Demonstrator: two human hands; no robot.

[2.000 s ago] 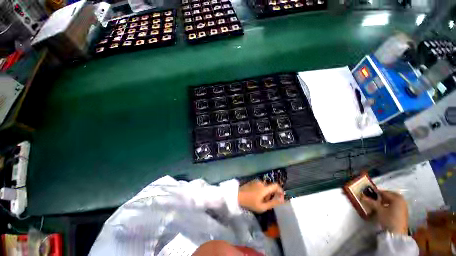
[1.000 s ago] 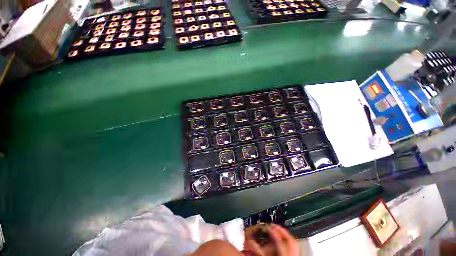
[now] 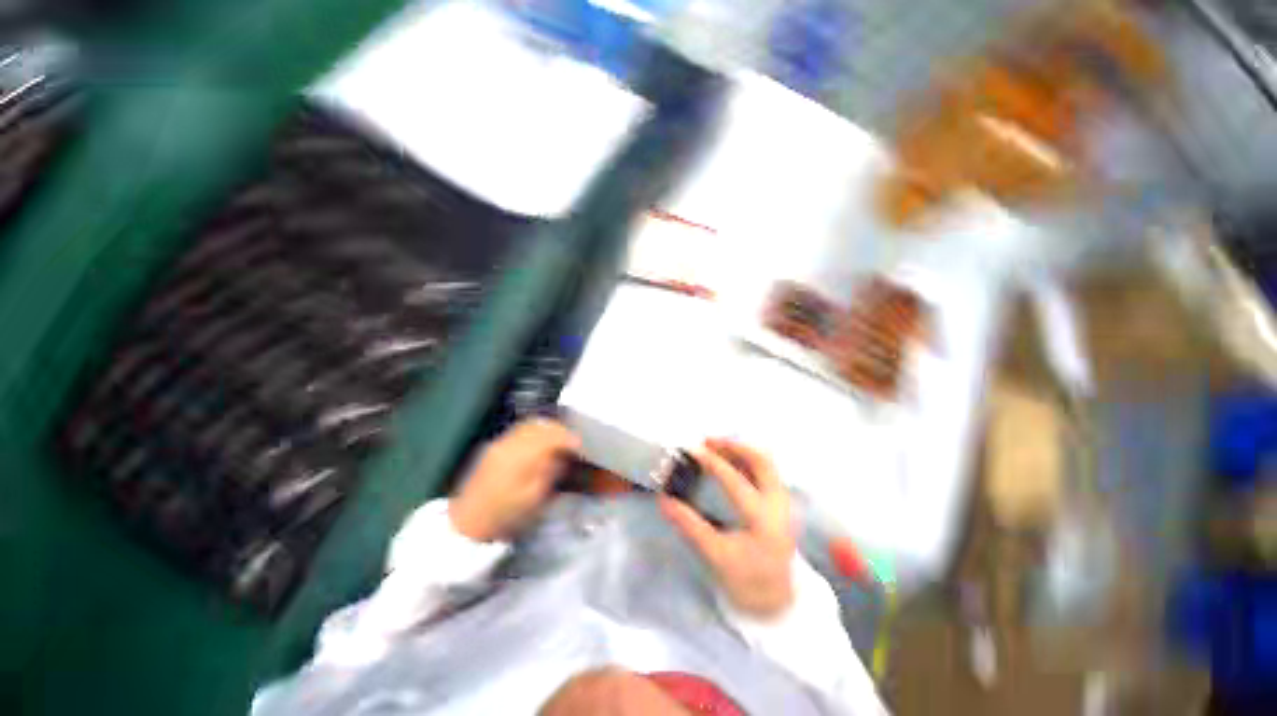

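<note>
The view is badly blurred. My right hand (image 3: 740, 525) is at the front edge of the white machine base, with a small black watch case (image 3: 682, 476) between thumb and fingers. My left hand (image 3: 515, 476) is to its left at the base's near corner, fingers curled. A dark patch shows beside its fingertips; I cannot tell whether it is held. The assembly jig (image 3: 672, 255) lies on the base beyond my hands, smeared to a pale patch with red-brown edges.
White machine base (image 3: 630, 357) bears red-brown press nests (image 3: 885, 336) on the right. Red button (image 3: 847, 560) and green button (image 3: 882, 567) are at its front edge. Black blister tray (image 3: 280, 336) and white paper (image 3: 476, 105) lie on the green bench at left. Cardboard (image 3: 1029, 448) is at right.
The view has swung right, towards the machine base. My hands, close together one second ago, are now apart. The black case was over the jig two seconds ago and is now near my body.
</note>
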